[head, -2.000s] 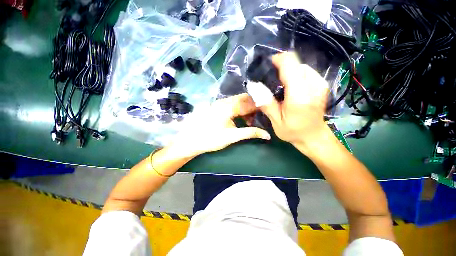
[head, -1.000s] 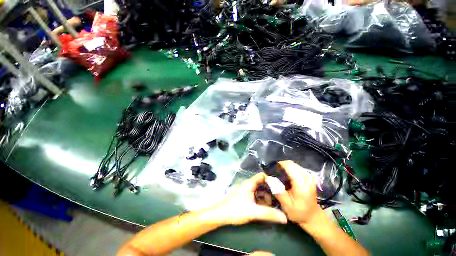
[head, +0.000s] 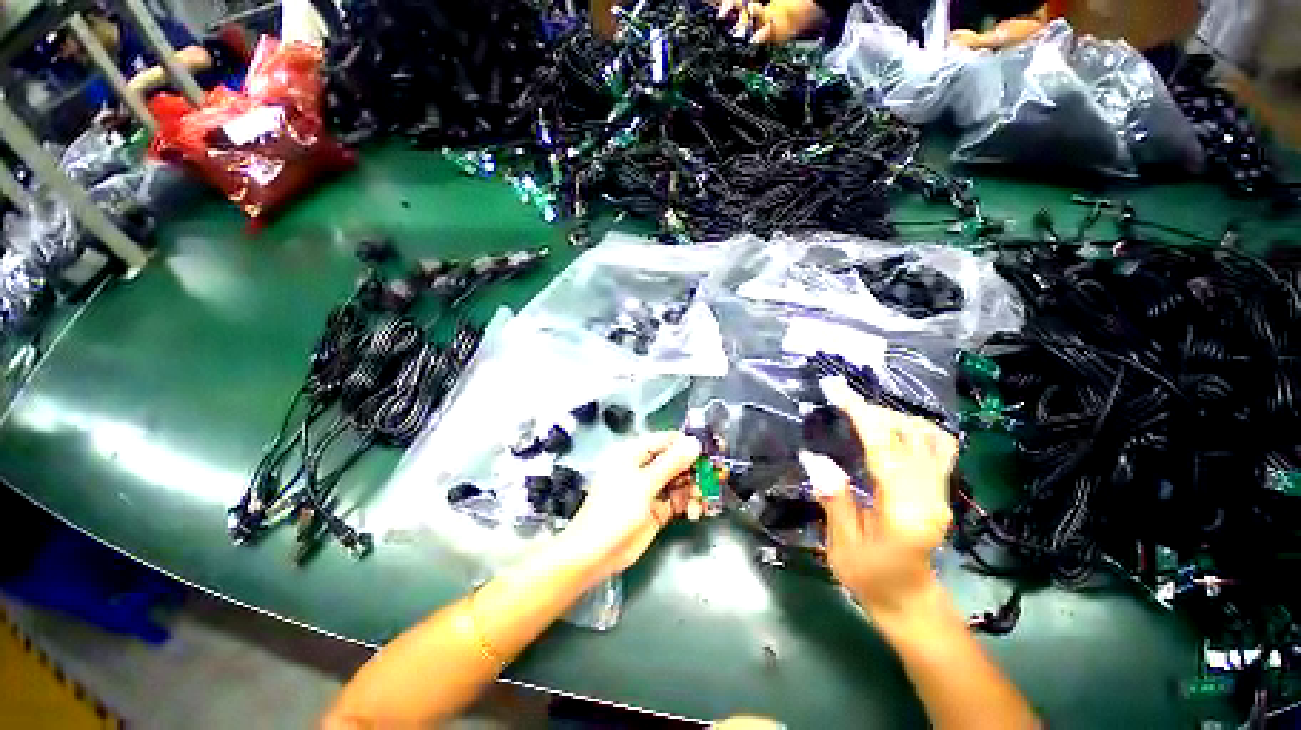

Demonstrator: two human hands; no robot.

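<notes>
My left hand (head: pixel 659 492) pinches a small green circuit board (head: pixel 708 481) between thumb and fingers, with thin wires at its right side. My right hand (head: pixel 888 492) is raised over the greyer clear bag (head: pixel 763 342), thumb and fingers apart around a black plastic housing (head: pixel 828 425); whether it grips this cannot be told. Dark cable and parts lie between the hands, partly blurred. Small loose black parts (head: pixel 557 492) lie on the milky clear bag (head: pixel 471 442) left of my left hand.
Coiled cables (head: pixel 385 378) lie at left, plugs toward the table edge. A large cable pile (head: pixel 1156 399) fills the right; another (head: pixel 742 129) lies at the far side. A red bag (head: pixel 257 136) is far left, filled grey-clear bags (head: pixel 1063 107) far right. Other people's hands show opposite.
My hands were close together around a dark piece; they have moved apart. The green board now shows in my left hand. The view has tilted up from the floor to the far side of the table.
</notes>
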